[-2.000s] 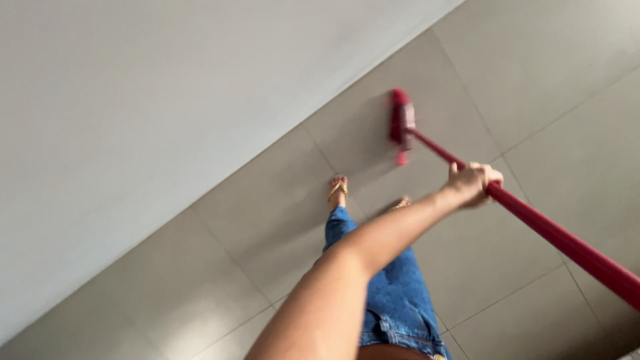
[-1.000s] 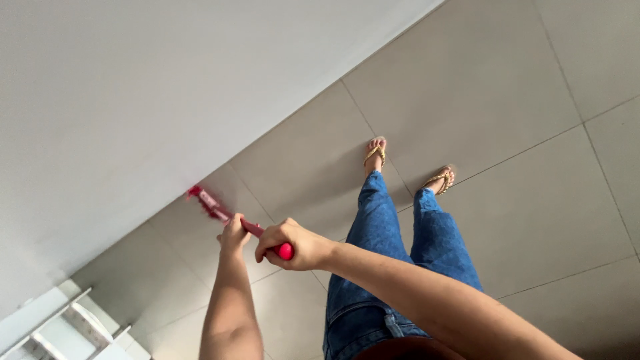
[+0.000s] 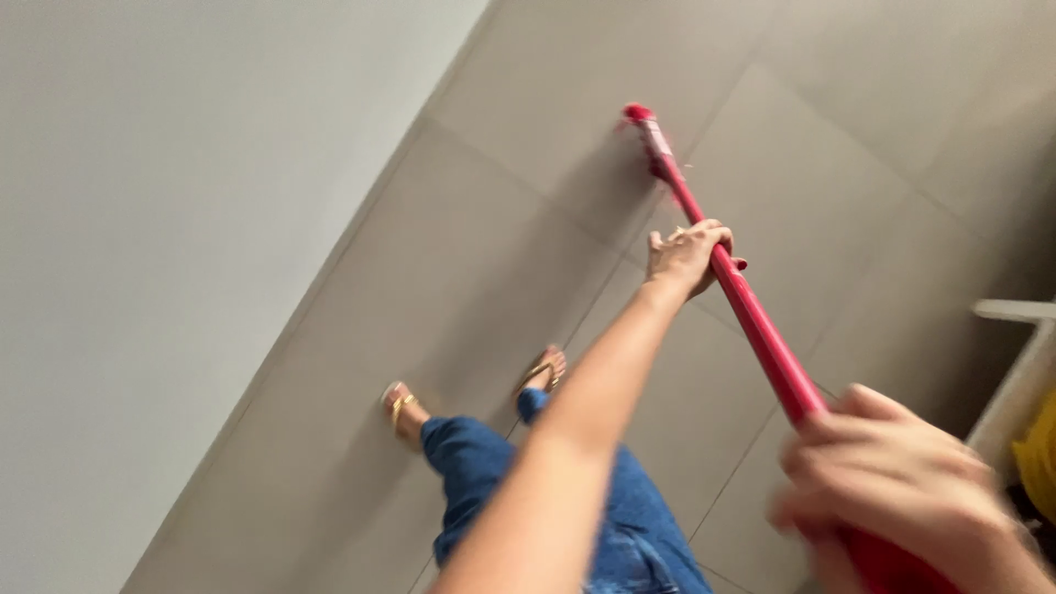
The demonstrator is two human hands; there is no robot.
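A red broom [image 3: 767,338] slants from the lower right corner up to the upper middle, its bristled head [image 3: 652,140] over the grey tiled floor, slightly blurred. Partway down the red handle, my left hand [image 3: 689,254] is wrapped around it, with a ring on one finger. My right hand [image 3: 899,478], blurred and closer to the camera, grips the handle near its upper end. Below my left forearm are my legs in blue jeans [image 3: 487,470] and my feet in gold-coloured flip-flops [image 3: 400,402].
A pale wall [image 3: 206,181] runs diagonally along the left side, meeting the tiled floor [image 3: 462,272]. At the right edge stands part of a white frame [image 3: 1015,371], with something yellow [image 3: 1041,454] beside it.
The broom head was beside the wall a second ago and is now away from it, out on the tiles. My hands are now farther apart on the handle. The view has turned.
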